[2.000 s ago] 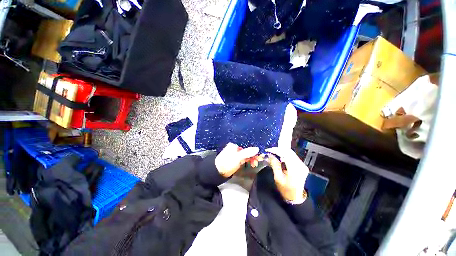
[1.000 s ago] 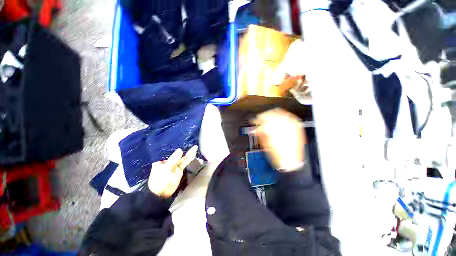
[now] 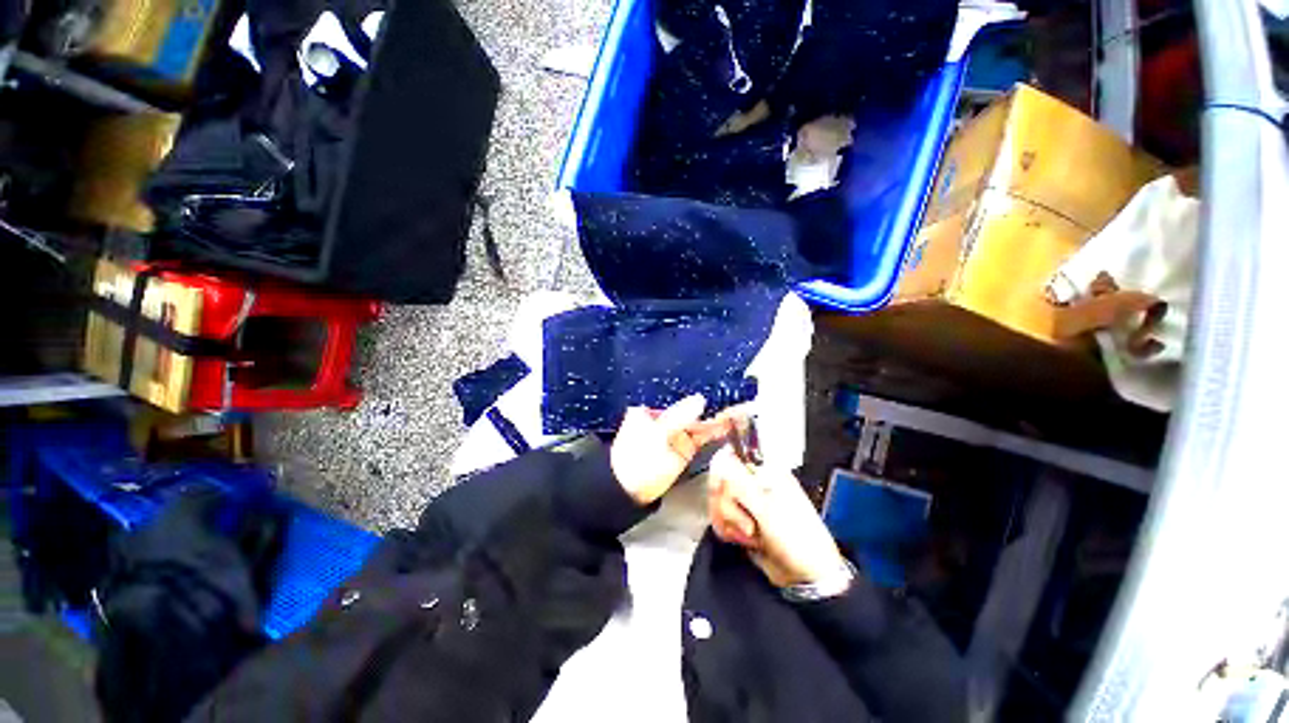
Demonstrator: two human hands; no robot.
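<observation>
A navy garment (image 3: pixel 643 360) with white flecks and pale panels lies over my lap, its far end reaching the blue tub. My left hand (image 3: pixel 657 449) is at the garment's near edge, its fingers pinching the cloth and pointing right. My right hand (image 3: pixel 770 520) is just right of it, fingers curled around a small dark thing (image 3: pixel 744 439) that sticks up at the fingertips, probably thread snips. The two hands' fingertips nearly meet. The exact grip and any thread are too small to see.
The blue plastic tub (image 3: pixel 905 212) with navy garments is ahead. A carton (image 3: pixel 1039 212) and white cloth bag (image 3: pixel 1152 276) are right. A black bin (image 3: pixel 417 156), red stool (image 3: pixel 339 353) and blue crate (image 3: pixel 318 544) are left. A white table edge (image 3: pixel 1230 353) runs along the far right.
My right hand went out rightward toward the white table, blurred, and is now back beside my left hand. The view swung right and back. My left hand closed at the garment's edge.
</observation>
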